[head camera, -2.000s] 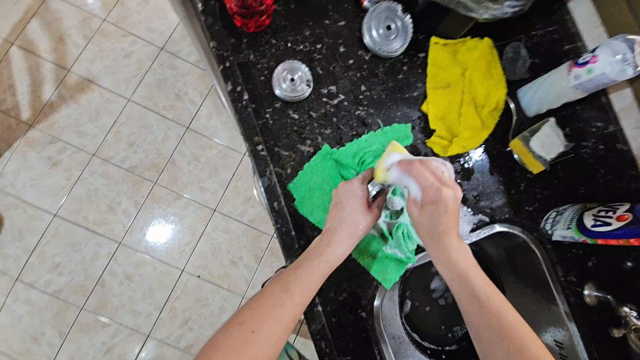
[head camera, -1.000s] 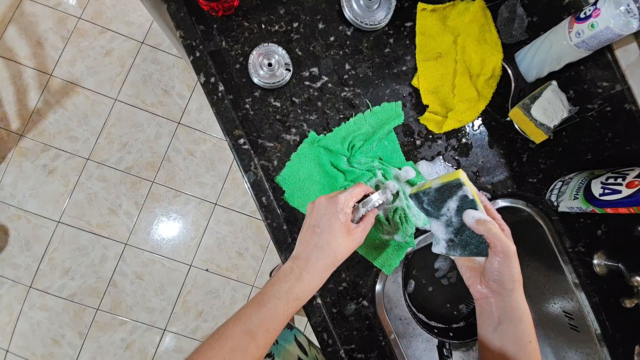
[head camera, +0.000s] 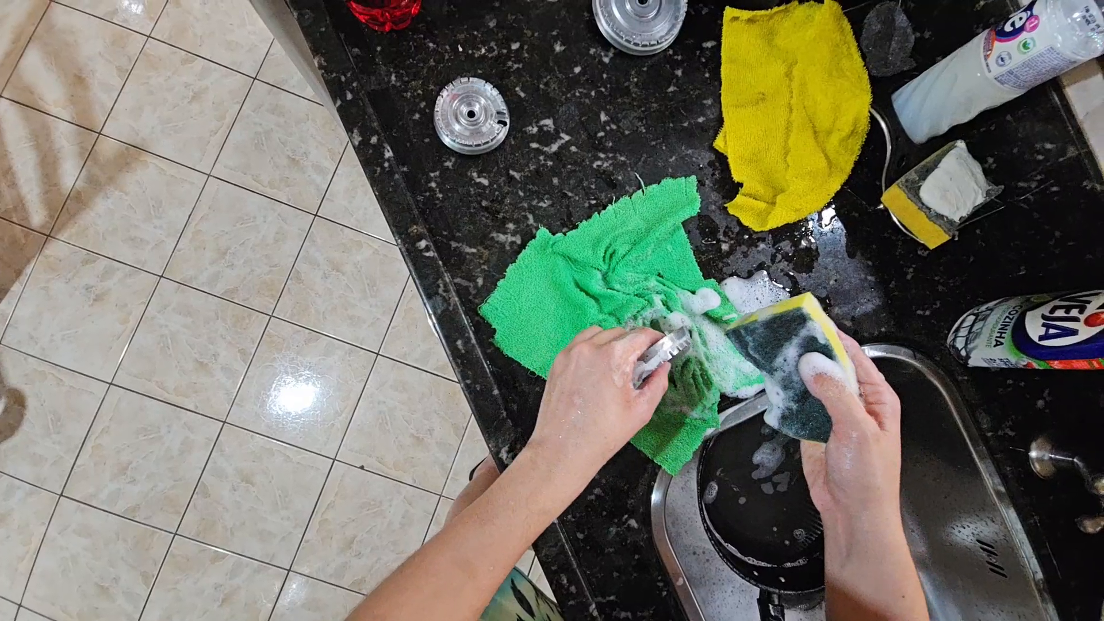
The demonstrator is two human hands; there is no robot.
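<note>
My left hand [head camera: 599, 392] grips a small round metal burner part [head camera: 661, 355] on its edge, over the soapy part of a green cloth [head camera: 595, 276]. The cloth lies crumpled on the black granite counter, one corner by the sink rim. To its right, my right hand [head camera: 849, 423] holds a yellow and dark green sponge [head camera: 793, 366] with foam on its scouring side and on my thumb. Two similar round metal parts lie farther back, a smaller one [head camera: 471, 116] and a larger one [head camera: 640, 21]. A yellow cloth [head camera: 793, 112] is spread at the back.
A steel sink [head camera: 966, 448] holds a dark pan [head camera: 759, 504] with suds. At the right are a faucet [head camera: 1056, 457], a cleaner bottle [head camera: 1031, 332], a white bottle [head camera: 992, 69] and another sponge [head camera: 927, 203] with white paste. A red object [head camera: 385, 10] is at the back left counter edge.
Two seconds ago my hands were together over the green cloth with the sponge between them. They have since moved apart, and the sponge's dark side has come into sight.
</note>
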